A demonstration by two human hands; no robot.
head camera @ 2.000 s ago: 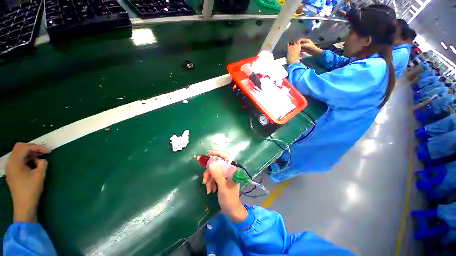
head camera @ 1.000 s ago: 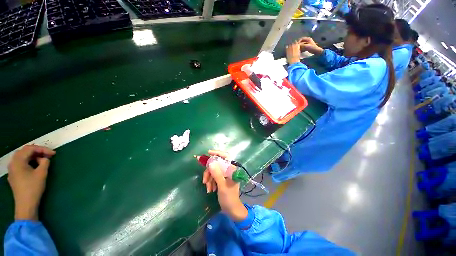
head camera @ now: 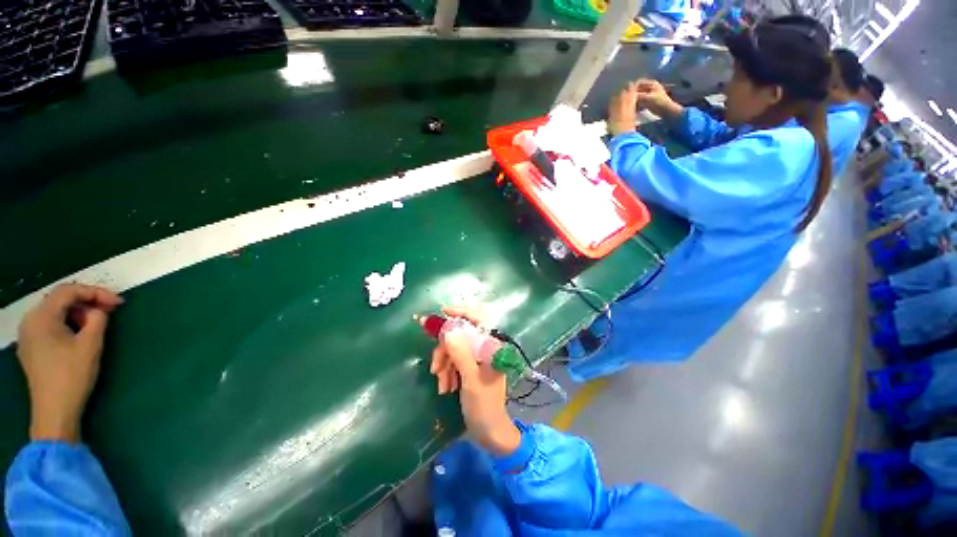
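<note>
My right hand [head camera: 469, 369] holds a pen-like dispensing syringe [head camera: 468, 338] above the green bench. Its dark red front points up-left, its body is clear pinkish, its rear green. A white crumpled tissue [head camera: 385, 284] lies on the bench just beyond the tip, not touching it. My left hand [head camera: 65, 351] rests at the white strip on the far left, fingers loosely curled, a gap between thumb and forefinger, nothing visible in it. A small round black part [head camera: 432, 125] lies alone on the green surface beyond the strip.
A red basket [head camera: 626, 237] of white papers, with a dark object among them, sits over a black box [head camera: 544, 233] with a dial. Cables [head camera: 603, 304] loop at the bench edge. Black trays [head camera: 196, 33] stand far left. A person in blue [head camera: 724, 184] works beyond the basket.
The small black part has moved right along the far green surface. The view has shifted slightly. My right hand keeps its hold on the syringe, and my left hand stays at the strip.
</note>
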